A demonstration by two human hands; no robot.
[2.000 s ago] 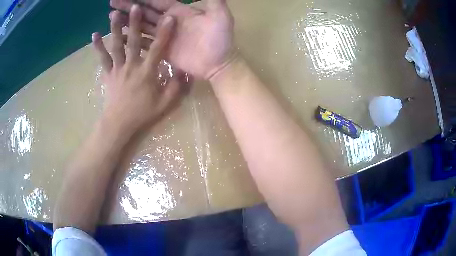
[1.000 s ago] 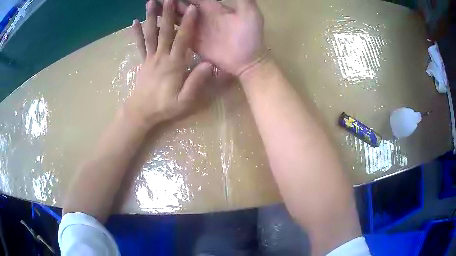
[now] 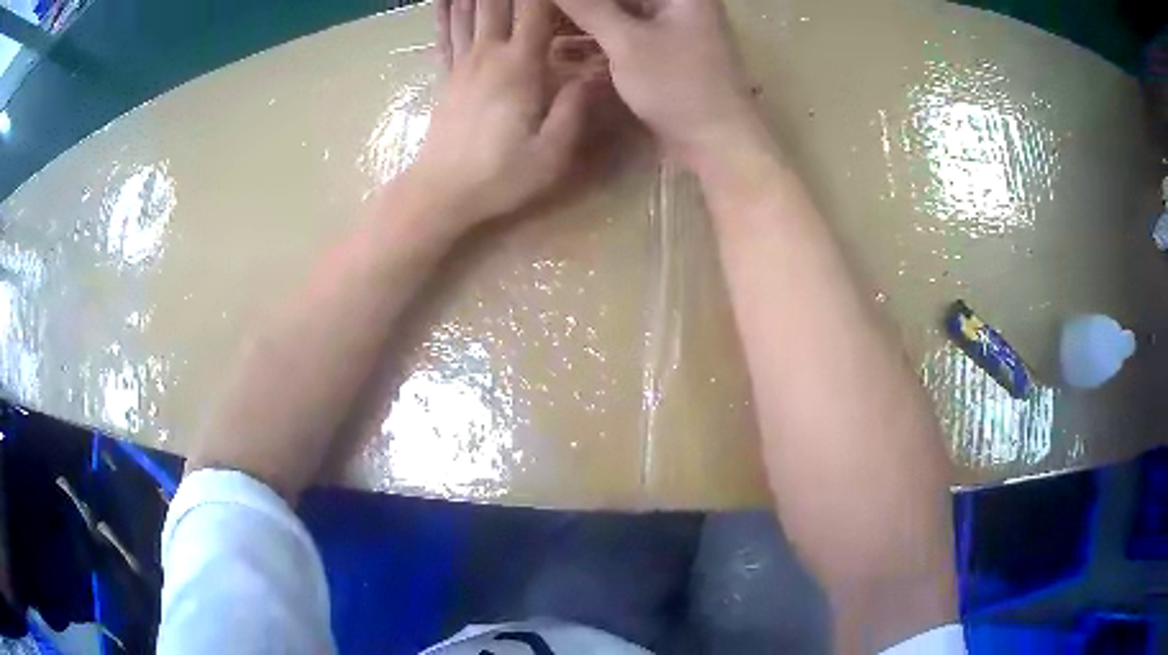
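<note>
My left hand (image 3: 502, 118) lies palm down over the film-covered table (image 3: 538, 346) at the top centre, its fingertips near or past the frame's top edge. My right hand (image 3: 673, 71) is beside it, its fingers reaching towards the left hand and partly cut off by the top edge. Nothing shows in either hand; what the right fingers do is not clear. A small blue-and-yellow packet (image 3: 990, 349) and a white rounded squeeze bottle (image 3: 1095, 351) lie close together at the table's right.
A dark area with blue edges and thin cream pieces (image 3: 109, 522) shows at the lower left. Blue-edged crates (image 3: 1038, 531) stand below the table at the lower right. A green surface (image 3: 192, 64) lies beyond the table. A bit of white material is cut off at the right edge.
Both hands have moved up and to the right in the picture. The right hand has turned from palm up, and its fingers look more bent. The bottle and packet appear farther right as the view shifted.
</note>
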